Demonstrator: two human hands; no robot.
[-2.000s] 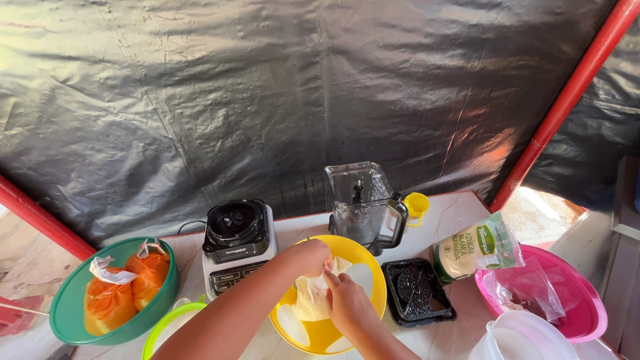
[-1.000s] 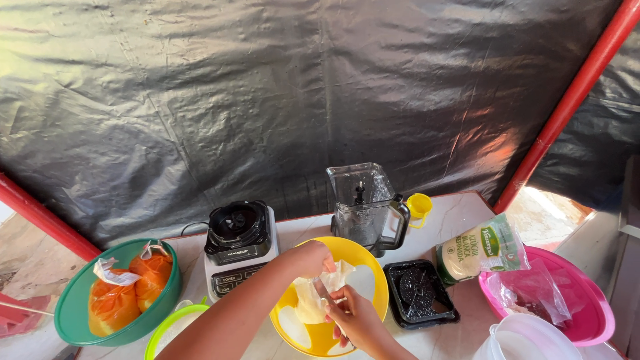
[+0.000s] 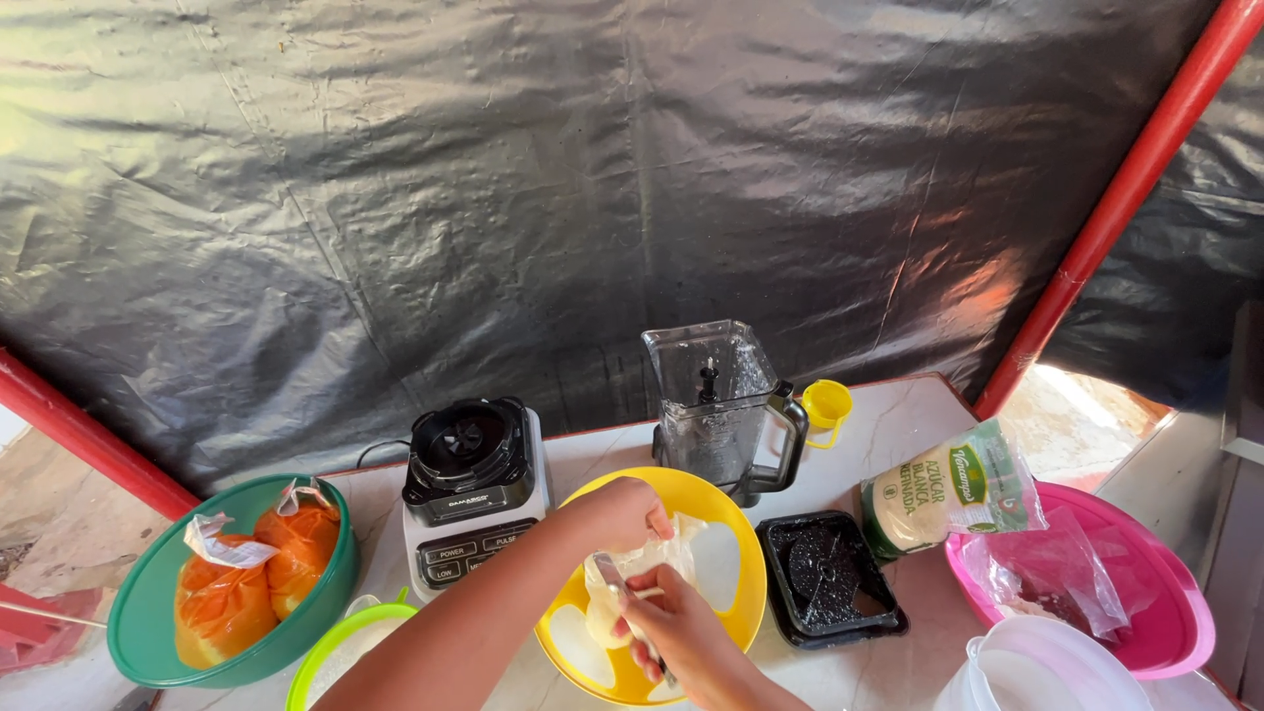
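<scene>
Over a yellow plastic bowl (image 3: 748, 583) with white liquid in it, my left hand (image 3: 632, 509) grips the upper edge of a pale, thin plastic bag (image 3: 681, 553). My right hand (image 3: 671, 617) holds a metal utensil (image 3: 607, 571), perhaps a knife or spoon, against the bag. The bag's lower part hangs inside the bowl. What the bag contains is hard to tell. A clear blender jar (image 3: 711, 434) with wet white residue stands just behind the bowl, and the blender base (image 3: 472, 494) is to its left. Right of the bowl lies the black blender lid (image 3: 828, 578), spotted with droplets.
A green basin (image 3: 128, 632) with orange-filled bags stands at left, beside a lime-rimmed container (image 3: 316, 657). At right are a sugar bag (image 3: 928, 494), a pink basin (image 3: 1175, 602) holding a plastic bag, and a translucent pitcher (image 3: 1047, 671). A yellow cup (image 3: 828, 405) sits behind; black sheeting (image 3: 592, 197) hangs beyond the table.
The metal utensil in my right hand has shifted a little against the bag, and the fingers of both hands have moved slightly. The bag remains over the yellow bowl.
</scene>
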